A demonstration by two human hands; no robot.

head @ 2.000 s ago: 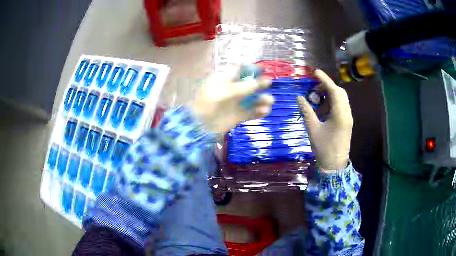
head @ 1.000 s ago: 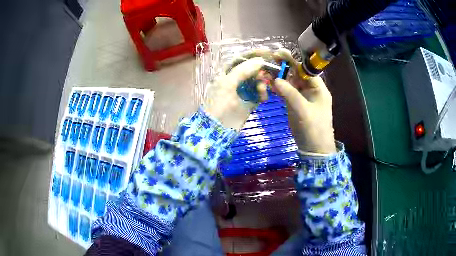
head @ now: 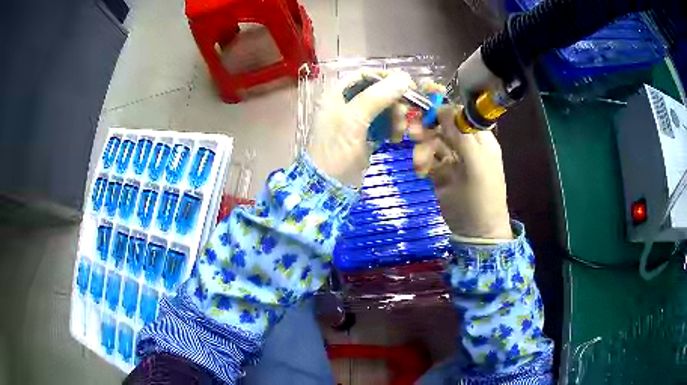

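My gloved left hand point(head: 343, 131) holds a clear-blue housing point(head: 380, 126), largely hidden by the fingers. A slim metallic part point(head: 416, 98) runs from my left fingertips to a small bright-blue piece point(head: 435, 110). My gloved right hand point(head: 476, 177) has its fingertips on that blue piece, close under the nozzle's yellow-orange head point(head: 482, 111). Whether the metallic part sits inside the blue piece cannot be told. Both hands are above the deep-blue ribbed tray point(head: 395, 214).
A white blister tray point(head: 215, 188) with rows of blue units lies at left. A red stool point(head: 245, 45) stands at the upper left. Clear trays point(head: 392, 282) lie under the blue tray. The black hose point(head: 538, 34) comes from the upper right. A control box point(head: 655, 162) stands on the green bench point(head: 584, 203).
My hands, apart two seconds ago, have come together below the nozzle. Since one second ago they keep nearly the same place, and the slim metallic part shows between them. The nozzle appears slightly lower.
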